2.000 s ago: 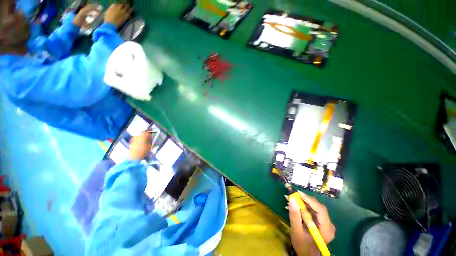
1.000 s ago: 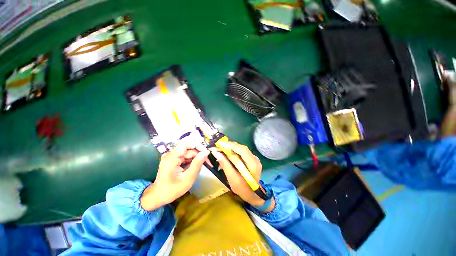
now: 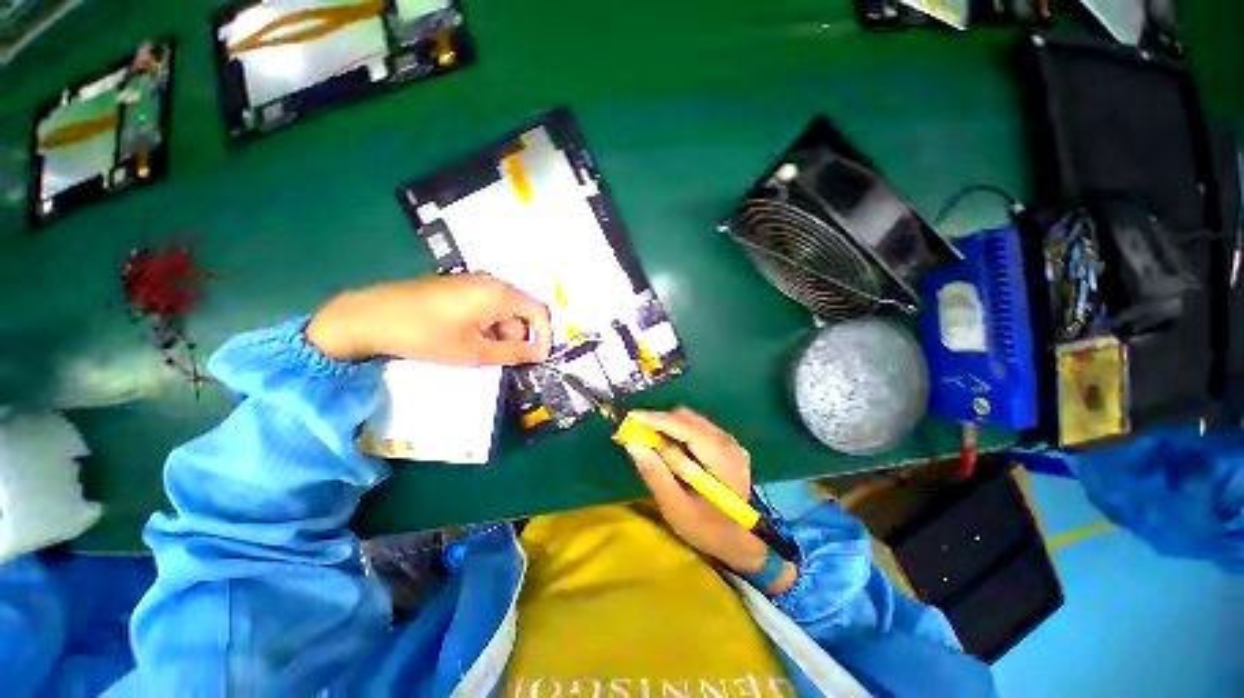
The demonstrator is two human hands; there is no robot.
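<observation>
The opened tablet (image 3: 532, 246) lies on the bench, tilted, with a silver-white centre and orange strips. My right hand (image 3: 699, 484) holds the yellow soldering iron (image 3: 696, 477), its dark tip at the crowded circuit board (image 3: 559, 389) on the tablet's near end. My left hand (image 3: 457, 321) is over the near left part of the tablet, fingertips pinched close to the iron's tip; whether they hold something small cannot be told. A white rectangular pack (image 3: 434, 409) lies under my left wrist, beside the board.
Right of the tablet stand a fan (image 3: 819, 232), a round speckled grey thing (image 3: 860, 386), a blue box (image 3: 980, 327) and a yellowish sponge (image 3: 1091, 389). Black trays (image 3: 1119, 150) lie far right. Left are a red wire heap (image 3: 164, 280), two tablets (image 3: 102, 130) and a white bulky thing (image 3: 41, 477).
My hands have moved apart; the left hand now reaches across from the left, and the iron's tip is at the board. The white pack, earlier below my hands, now lies left of the board.
</observation>
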